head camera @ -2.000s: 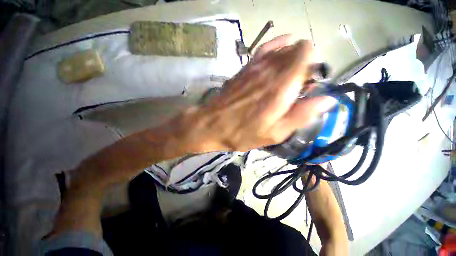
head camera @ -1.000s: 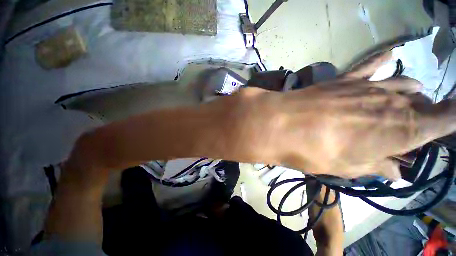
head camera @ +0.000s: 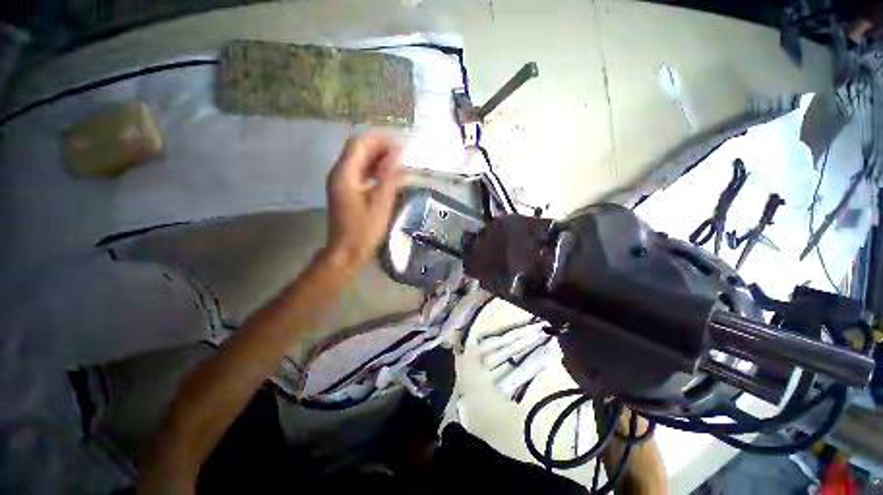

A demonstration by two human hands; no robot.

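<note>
The grey metal straight knife cutting machine [head camera: 639, 309] leans across the right half, its tubular bars pointing right. Its silver base plate [head camera: 411, 237] lies at the edge of the cut fabric lay [head camera: 261, 179]. My left hand [head camera: 360, 193] is blurred, fingers curled, just left of and above the base plate, over the lay; whether it pinches cloth cannot be told. My right hand [head camera: 629, 430] is at the bottom right, mostly hidden behind the machine and its looped black cable [head camera: 552, 435].
A speckled stone weight [head camera: 315, 85] and a tan block [head camera: 111, 140] sit on the lay. A metal clamp [head camera: 470, 118] grips its edge. Dark scissors-like tools [head camera: 721, 208] lie on a white stack at right. Striped offcuts [head camera: 368, 363] lie near my body; the pale table [head camera: 552, 106] extends behind.
My left hand has moved from over the machine back left to beside the base plate. The machine's top has swung into view toward the right. My right hand stays low right.
</note>
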